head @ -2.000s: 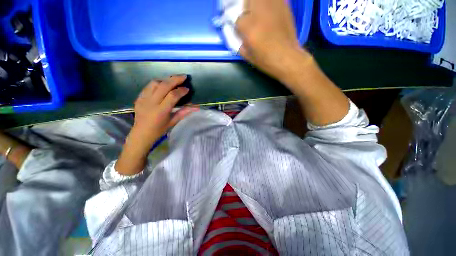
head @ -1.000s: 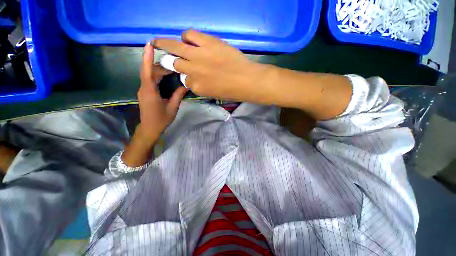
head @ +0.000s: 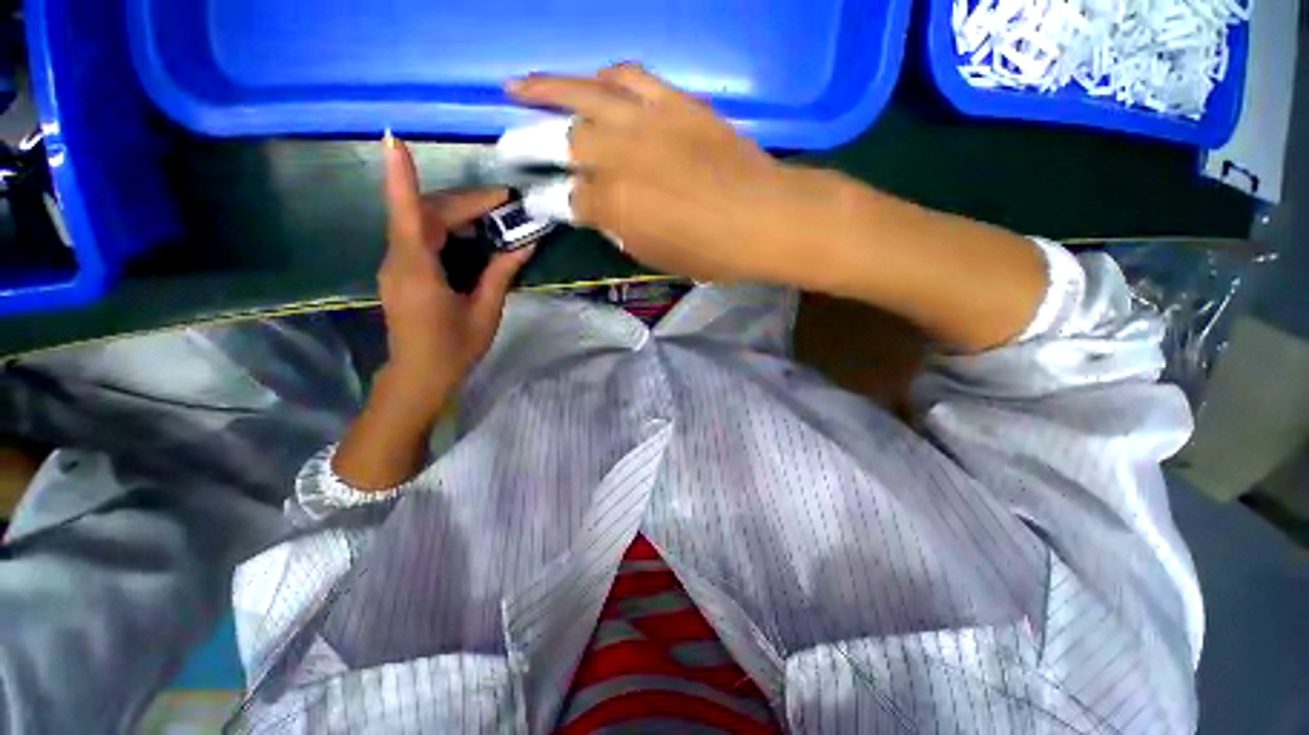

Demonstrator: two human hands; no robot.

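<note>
My left hand (head: 431, 273) holds a small black housing (head: 514, 221) between thumb and fingers, its index finger pointing up. The housing shows a white U-shaped outline on the side facing my right hand. My right hand (head: 653, 180) is just right of the housing, with white finger cots on two fingers. Those fingertips are at the housing's right edge. Whether they touch it or hold a part is unclear from blur and overlap.
The middle blue tray (head: 503, 122) lies ahead. A blue bin (head: 86, 172) of black parts is at left. A blue tray (head: 1091, 118) of white clips (head: 1098, 50) is at right. Another person's sleeve (head: 86, 503) is at left. Clear plastic (head: 1184, 309) is at right.
My right hand went from over the middle tray to my left hand, then shifted slightly right. The housing now shows a white outline. My left index finger has straightened upward.
</note>
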